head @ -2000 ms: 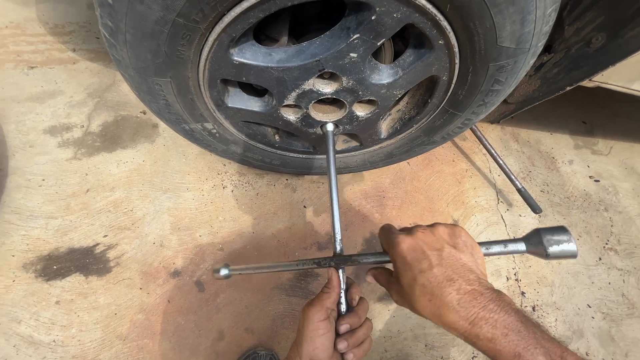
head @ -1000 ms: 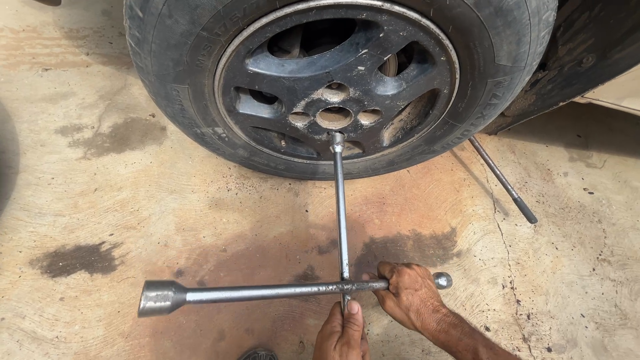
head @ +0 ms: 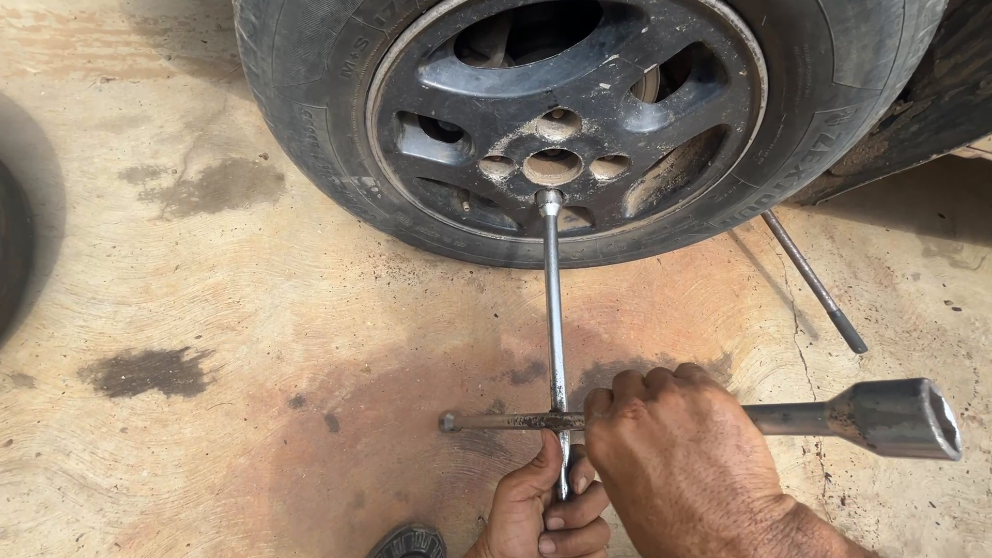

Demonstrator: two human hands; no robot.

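A four-way lug wrench (head: 553,310) reaches from my hands up to the black alloy wheel (head: 558,93), its far socket in the lowest lug hole below the centre bore. My left hand (head: 542,504) wraps the near end of that shaft, just below the cross joint. Over the right arm of the crossbar, close to the joint, my right hand (head: 682,457) is closed. A large socket (head: 895,418) ends the crossbar at the right; a small one (head: 449,421) ends it at the left. Whether a nut sits in the far socket is hidden.
The tire (head: 310,132) stands on a stained concrete floor (head: 232,449). A metal bar with a dark tip (head: 814,279) sticks out from behind it at the right. A shoe tip (head: 411,542) shows at the bottom, a dark round edge (head: 12,240) at the far left.
The lug wrench has turned: its large socket was at the left one second ago and is now at the right. My right hand remains on the crossbar, my left hand on the shaft.
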